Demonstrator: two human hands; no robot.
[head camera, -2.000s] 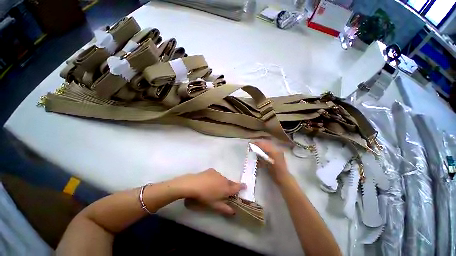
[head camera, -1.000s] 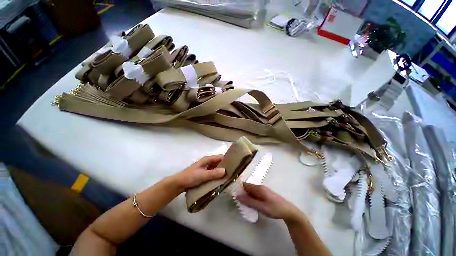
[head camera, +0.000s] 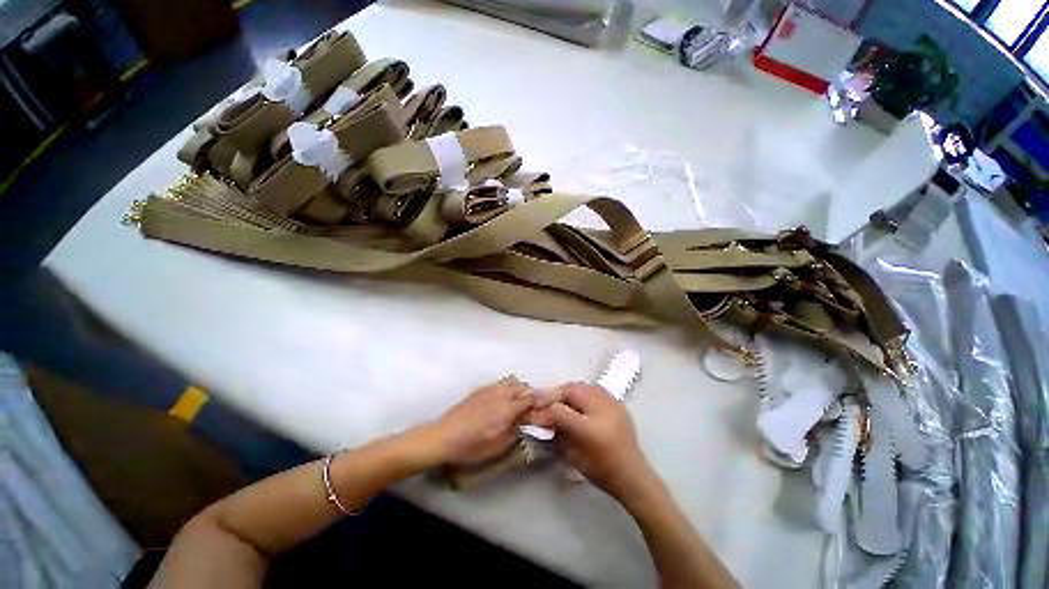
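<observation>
A folded khaki strap bundle (head camera: 483, 471) lies at the table's front edge, mostly hidden under my hands. My left hand (head camera: 489, 423) grips the bundle from the left. My right hand (head camera: 592, 428) is closed on a white serrated wrap band (head camera: 619, 374), whose toothed end sticks out past the fingers toward the far side. Both hands meet at the fingertips over the bundle, with a bit of white band between them. How far the band goes around the bundle is hidden.
Finished bundles with white bands (head camera: 345, 127) are heaped at the back left. A row of long khaki straps (head camera: 380, 255) with gold hardware crosses the table. Loose white bands (head camera: 880, 489) lie at right, beside plastic-wrapped grey lengths (head camera: 961, 426). A red-and-white box (head camera: 809, 48) and plant stand at the far side.
The bundle has been lowered from its tilted, raised position toward the table edge. My right hand has moved up to meet my left over it, with the band.
</observation>
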